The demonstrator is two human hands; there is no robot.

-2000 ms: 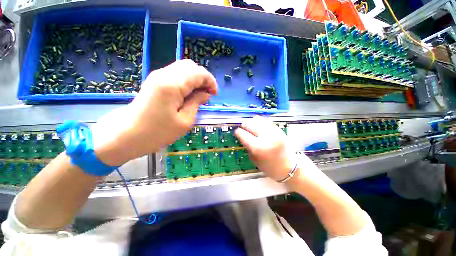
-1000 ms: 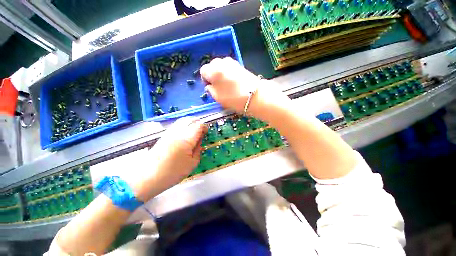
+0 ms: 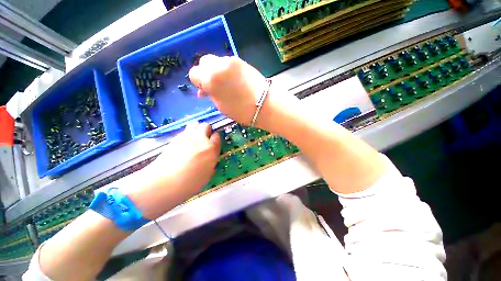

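A green circuit board panel point(image 3: 258, 156) with small mounted parts lies on the conveyor in front of me. My left hand point(image 3: 189, 159), with a blue wrist strap, is over the panel's left part, fingers bent; its fingertips are partly hidden. My right hand point(image 3: 228, 85), with a thin bracelet, is over the right part of the nearer blue bin point(image 3: 178, 124), fingers curled together. Whether either hand holds a part cannot be seen. Small dark capacitors point(image 3: 149, 82) lie loose in that bin.
A second blue bin point(image 3: 116, 130) with capacitors stands to the left. Stacked panels point(image 3: 329, 27) stand at the back. Another panel point(image 3: 415, 68) and a white plate point(image 3: 340, 99) with a blue patch lie on the line to the right. An orange-red box point(image 3: 6, 126) is at the left edge.
Over the last second the view has shifted, so the bins and stack sit further left and higher. My right hand stays over the bin and my left hand over the panel.
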